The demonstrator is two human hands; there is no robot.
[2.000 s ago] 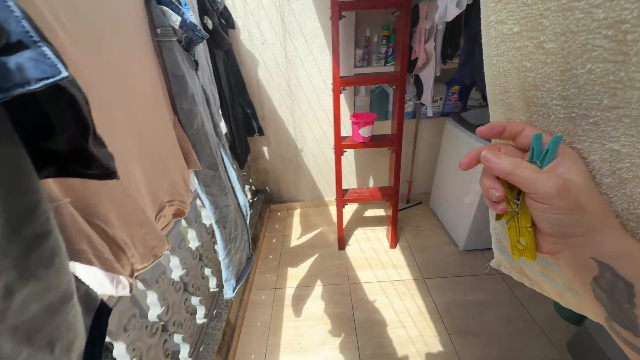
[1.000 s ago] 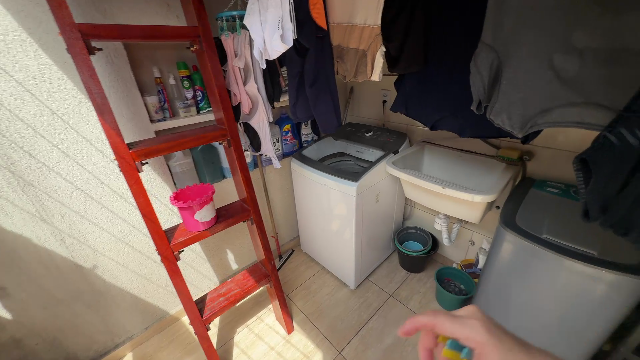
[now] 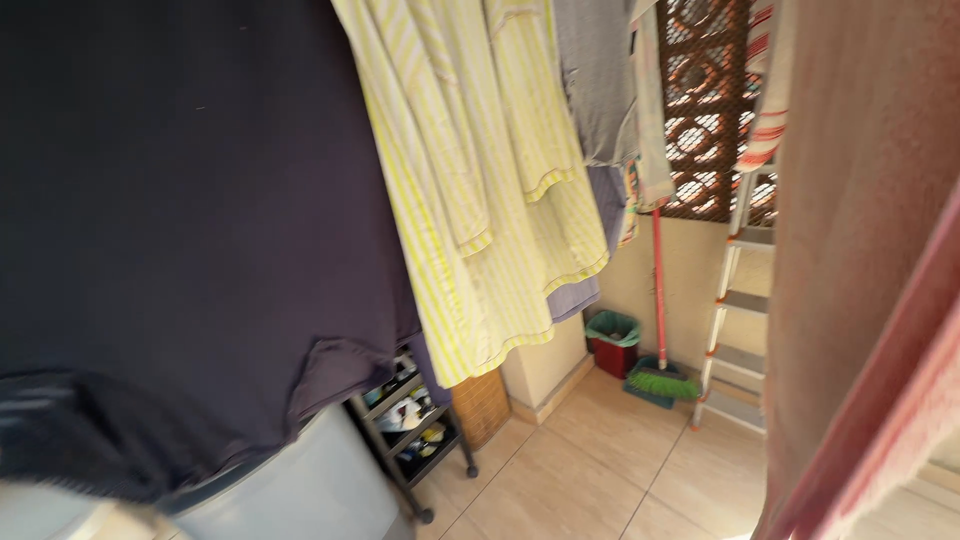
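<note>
Neither of my hands shows in the head view now, so what they hold is hidden. Hanging laundry fills much of the picture: a dark navy garment (image 3: pixel 202 210) at the left, a yellow-and-white striped garment (image 3: pixel 480 202) in the middle and a grey garment (image 3: pixel 596 82) behind it. Close by on the right hangs a reddish-pink cloth (image 3: pixel 847 225). A white cloth with red stripes (image 3: pixel 766 112) is partly hidden behind it.
A black wheeled cart (image 3: pixel 412 435) holds small items beside a grey-white appliance (image 3: pixel 307 480). Farther back are a red bin (image 3: pixel 615 358) with a green liner, a green-bristled broom (image 3: pixel 664 384) with a red handle, a stepladder (image 3: pixel 739 307) and a lattice wall (image 3: pixel 697 112).
The view has swung far around, away from the red ladder and washing machine. My right hand, seen earlier with yellow and teal clothespins, is out of view.
</note>
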